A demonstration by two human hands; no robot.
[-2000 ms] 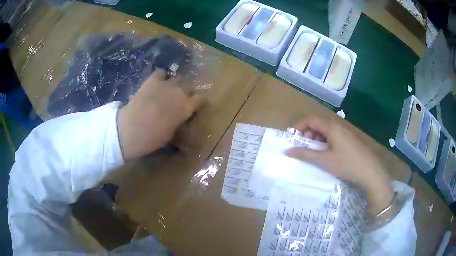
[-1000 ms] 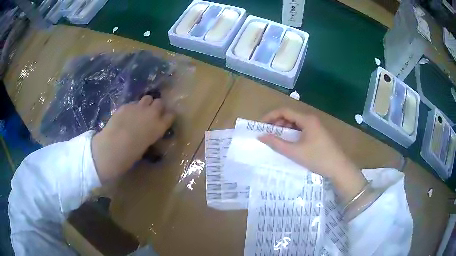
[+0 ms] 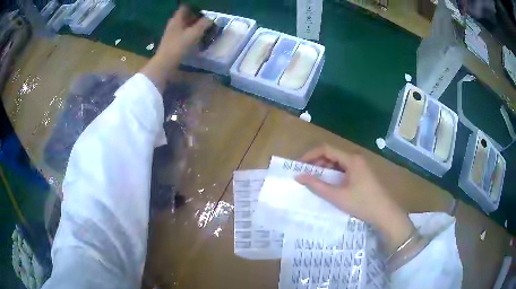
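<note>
My left hand (image 3: 184,35) is at the upper left, over the left part of a white blister tray (image 3: 244,35). It holds a short black bundled cable (image 3: 210,35), slightly blurred, above the tray. My right hand (image 3: 345,186) holds a white label sheet (image 3: 297,192) by its upper edge, with a row of dark print along the top. The sheet lies over other printed label sheets (image 3: 322,262) on the brown bench. A second tray (image 3: 277,62) beside the first holds two cream bars with a bluish channel between them.
A clear bag with dark contents (image 3: 85,115) lies on the bench at left, partly under my left sleeve. Two trays (image 3: 421,130) with dark-spotted bars stand on the green belt at right. A printed white card (image 3: 309,20) stands behind the trays. More trays (image 3: 90,16) are at upper left.
My left hand has moved from the bag up to the left tray on the belt, now with a black cable. The view has shifted a little. My right hand still holds the sheet.
</note>
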